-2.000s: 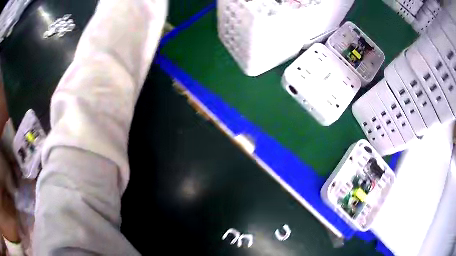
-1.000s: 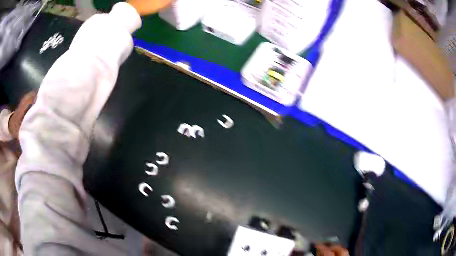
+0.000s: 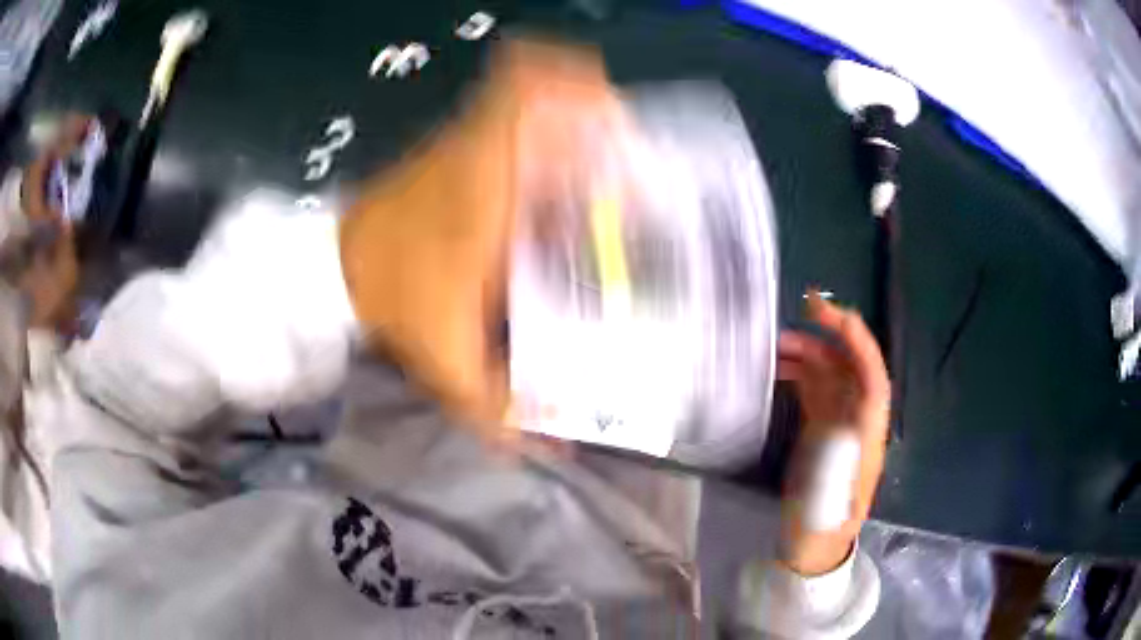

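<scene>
White socket housings [image 3: 738, 275] are strongly blurred in front of my body; how many there are I cannot tell. The nearer one shows its open side with a yellow part [image 3: 609, 244] inside. My left hand [image 3: 438, 250], large and blurred, grips them at their left side, its fingers partly hidden. My right hand [image 3: 838, 388] is beside their right edge with its fingers spread and slightly bent. It is sharper than the housings and seems to hold nothing. A white wrap shows near its base.
A white-headed mallet [image 3: 873, 100] with a dark handle lies right on the dark bench [image 3: 1001, 375]. Small white U-shaped clips [image 3: 400, 59] are scattered at upper left. Another person's hands [image 3: 56, 225] hold a part at far left. Clear plastic bags [image 3: 932, 581] are at lower right.
My left arm has come back from the far green and blue surface to my body, now with housings in the hand. The view has turned down and right, and my right hand has come fully into view.
</scene>
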